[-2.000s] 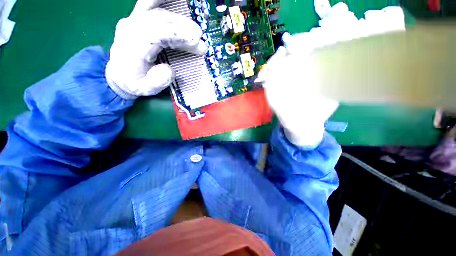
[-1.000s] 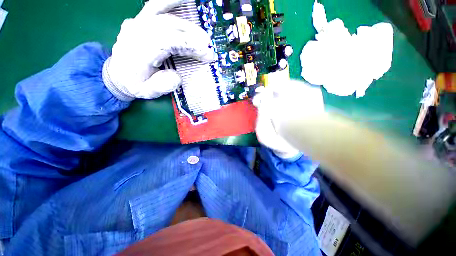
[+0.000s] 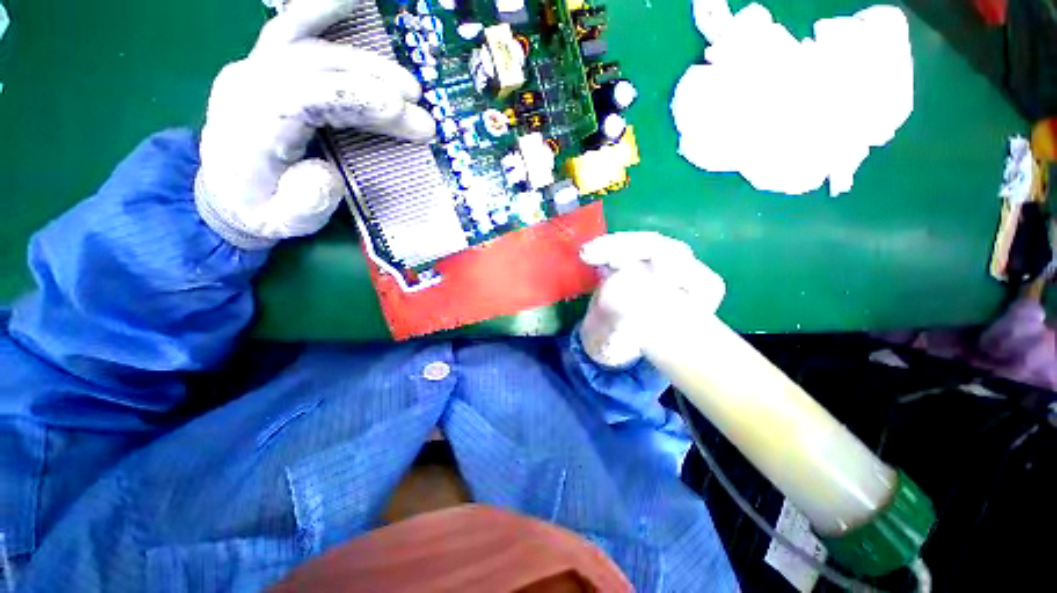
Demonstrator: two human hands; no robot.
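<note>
A green circuit board [image 3: 527,110] crowded with parts lies on a red pad [image 3: 498,272], which sticks out on the near side. A ribbed silver heatsink [image 3: 400,185] runs along the board's left edge. My gloved left hand [image 3: 301,127] rests over the heatsink, fingers curled on it, thumb at its left edge. My gloved right hand [image 3: 649,295] holds the front of a translucent cream glue barrel [image 3: 777,423] beside the pad's right corner. The barrel slants down to the right to a green cap [image 3: 881,527]. Its needle tip cannot be made out.
A crumpled white cloth [image 3: 794,99] lies on the green bench mat [image 3: 800,261] right of the board. A small object with a pale handle [image 3: 1011,226] lies at the mat's right side. A thin hose [image 3: 742,492] hangs below the bench edge. Red and dark items show at the upper right.
My right hand has moved left and down, off the board's right edge. The barrel has swung from level to slanting down to the right. Board, pad and left hand sit further left in view.
</note>
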